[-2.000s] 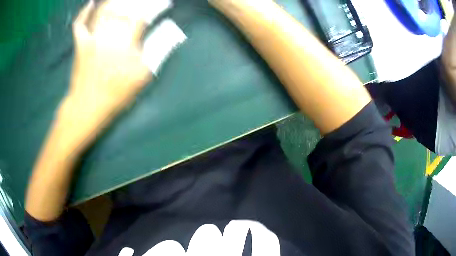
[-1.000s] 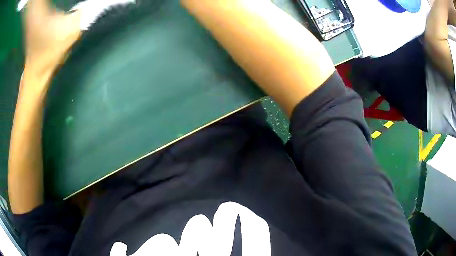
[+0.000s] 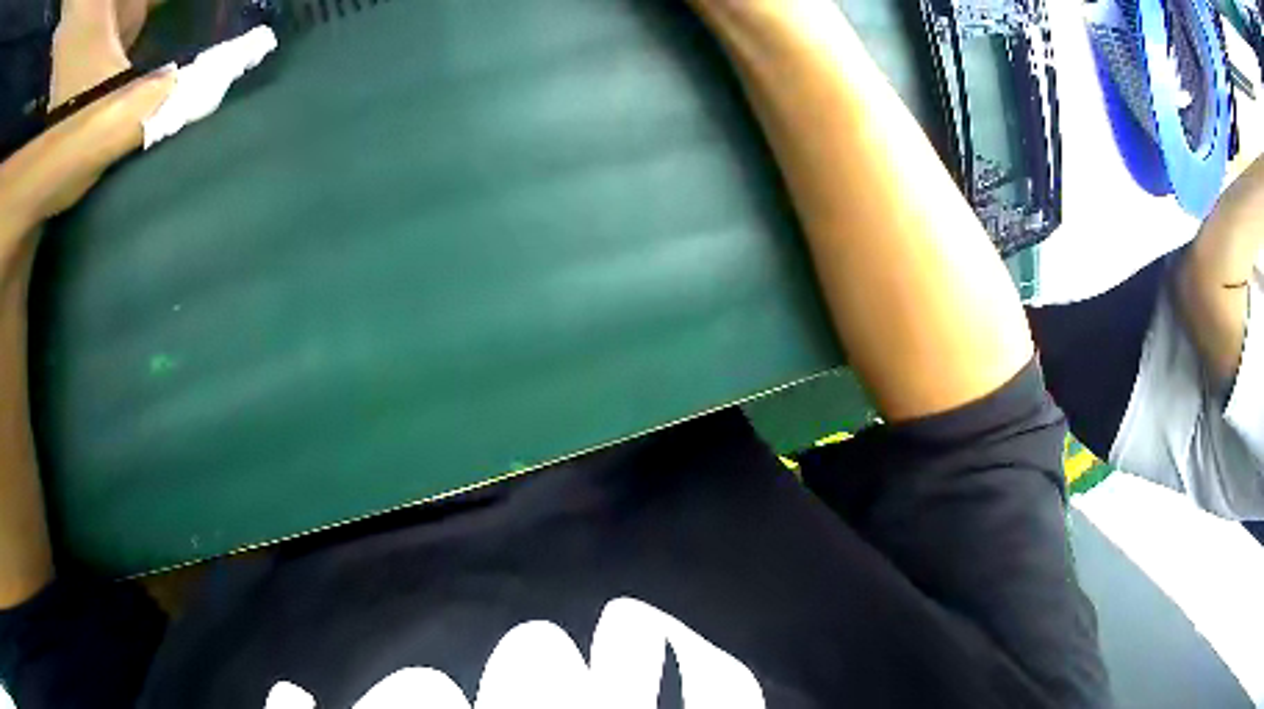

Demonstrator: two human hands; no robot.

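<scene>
My left hand (image 3: 104, 104) is at the upper left, cut off by the top edge. White wrinkled wrap (image 3: 211, 86) covers its thumb. The hand is at a black object (image 3: 31, 49) in the top left corner, seen only in part, and its fingers lie around its edge. My right forearm reaches up across the mat, but my right hand is beyond the top edge. A row of small dark marks (image 3: 340, 9) shows at the top of the green mat (image 3: 458, 277).
Black open frames (image 3: 1019, 125) lie at the upper right beside my right forearm. Blue reels (image 3: 1185, 104) stand on a white surface at the far right. Another person's arm (image 3: 1227, 263) is at the right edge. The mat's thin yellowish front edge runs before my body.
My left hand has moved further left and now is at the black object. The dark marks have come into view at the top. The view has shifted, showing more of the frames and blue reels.
</scene>
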